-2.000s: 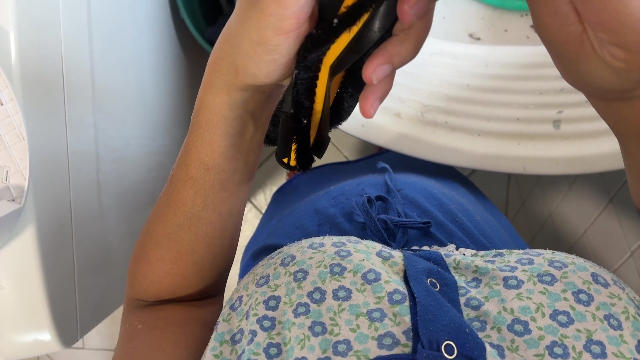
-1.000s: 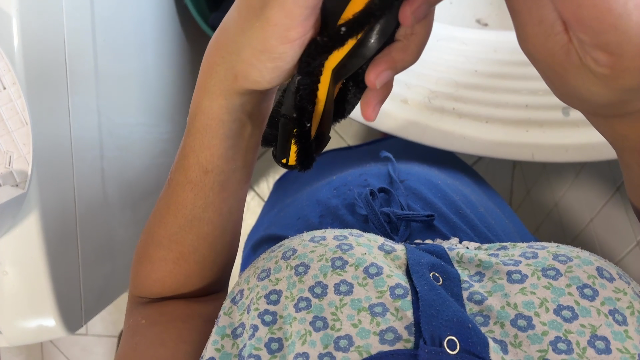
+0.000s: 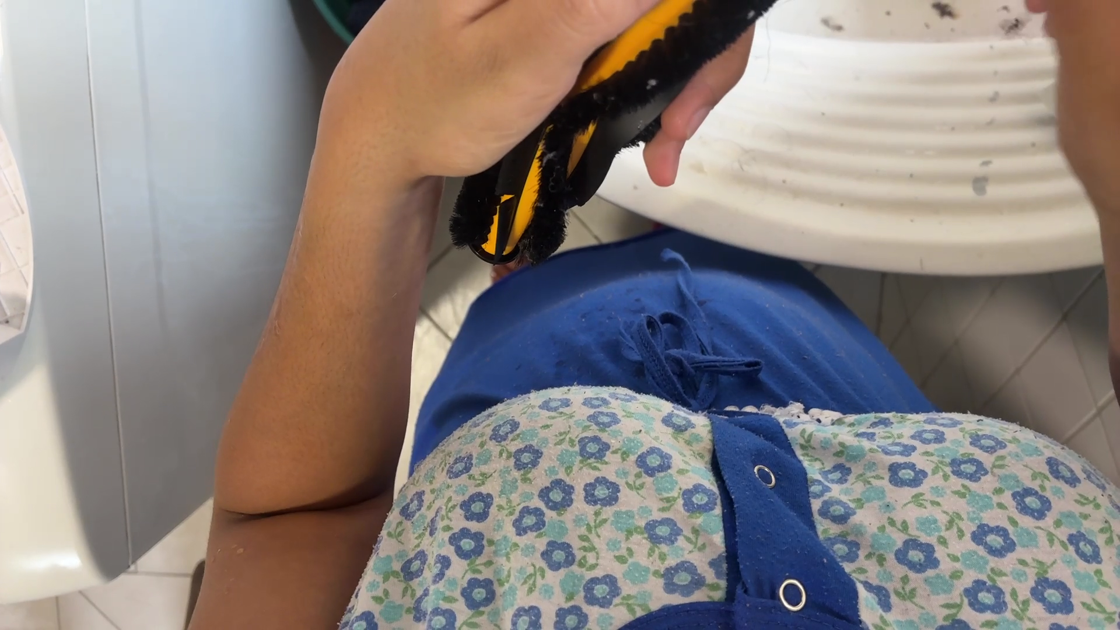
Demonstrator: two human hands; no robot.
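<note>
My left hand is closed around a black and yellow brush-like object with fuzzy black bristle strips, at the top centre. The object slants, its lower end pointing down and left, and its upper end is cut off by the frame. Fingertips show on its right side. Only a part of my right hand is visible, at the upper right edge; its fingers lie mostly outside the view. Behind the hands is a white ridged washbasin or washboard surface with dark specks and bits of dirt.
A grey and white appliance or cabinet stands on the left. The rim of a green tub shows at the top left. Light tiles cover the floor below the basin. My blue trousers and flowered top fill the lower middle.
My right hand has moved outward to the right, uncovering more of the white basin. The black and yellow object has turned somewhat in my left hand.
</note>
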